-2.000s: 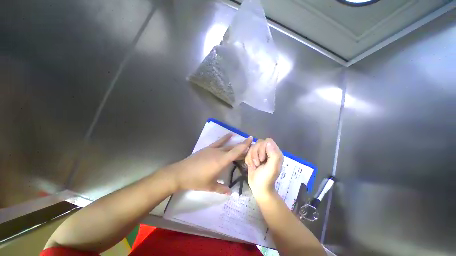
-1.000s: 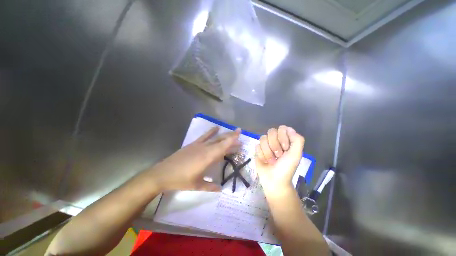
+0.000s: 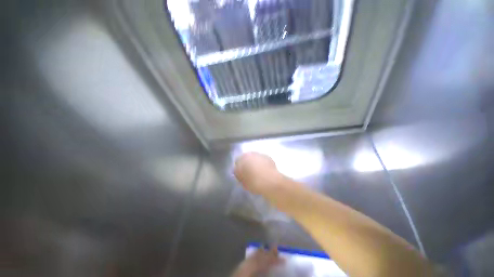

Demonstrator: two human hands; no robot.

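Observation:
The clear zip bag (image 3: 244, 208) lies on the metal floor near the door, blurred, its lower part greyish. My right hand (image 3: 255, 172) is curled over the bag's upper part; whether it grips the bag cannot be told. My left hand (image 3: 260, 263) is at the bottom edge, blurred and cut off, over the blue-edged clipboard (image 3: 309, 265). Only the top strip of the clipboard and its white sheet shows. The dish with black tape strips is out of the picture.
A pale door (image 3: 281, 121) with a rounded window stands at the far end. Shelves with dark stacked items show through the glass. Steel walls (image 3: 97, 108) rise on both sides. A bright light reflection lies on the floor below the door.
The view has tilted up to the door window. My right hand has moved from above the clipboard forward to the bag. The dish and most of the clipboard have left the picture.

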